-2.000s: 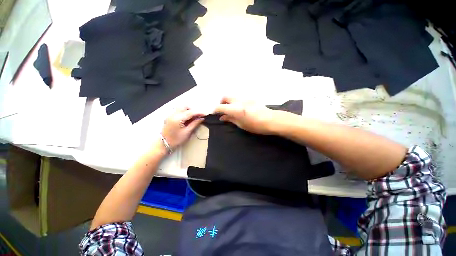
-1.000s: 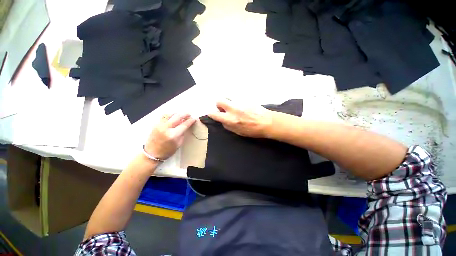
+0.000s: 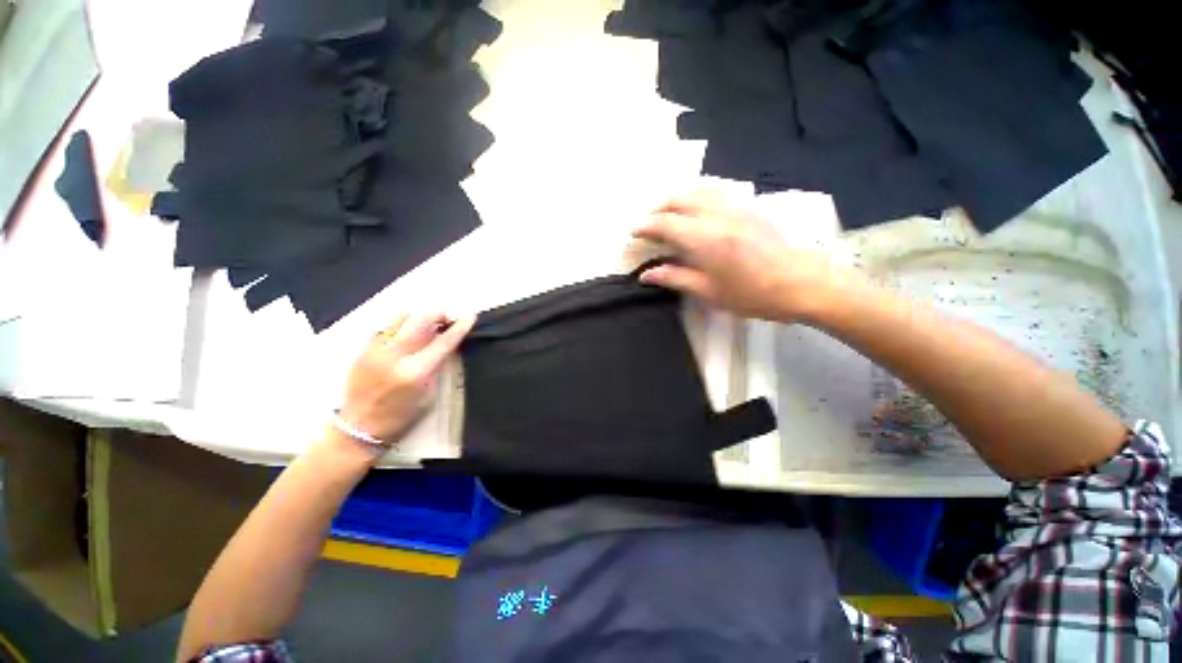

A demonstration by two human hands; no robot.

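Note:
A black panel (image 3: 583, 389) lies at the near table edge against the dark apron. Its far edge shows a narrow folded strip (image 3: 557, 304). My left hand (image 3: 399, 376) pinches the panel's far left corner between thumb and fingers. My right hand (image 3: 719, 259) grips the far right corner, fingers partly curled around it. A short black tab (image 3: 743, 424) juts out from the panel's right side. The panel's near edge is partly hidden at the apron.
Black panel piles lie at the left (image 3: 259, 156) and right (image 3: 933, 117). A black teardrop piece (image 3: 81, 185) and a small greyish square (image 3: 156, 156) lie far left. Dark specks mark the table (image 3: 907, 421) at right. A cardboard box (image 3: 169, 518) and blue bins (image 3: 412, 508) stand below.
My right hand has moved right to the panel's far right corner. My left hand has taken hold of the left corner. The far edge now shows as a slanted folded strip between them.

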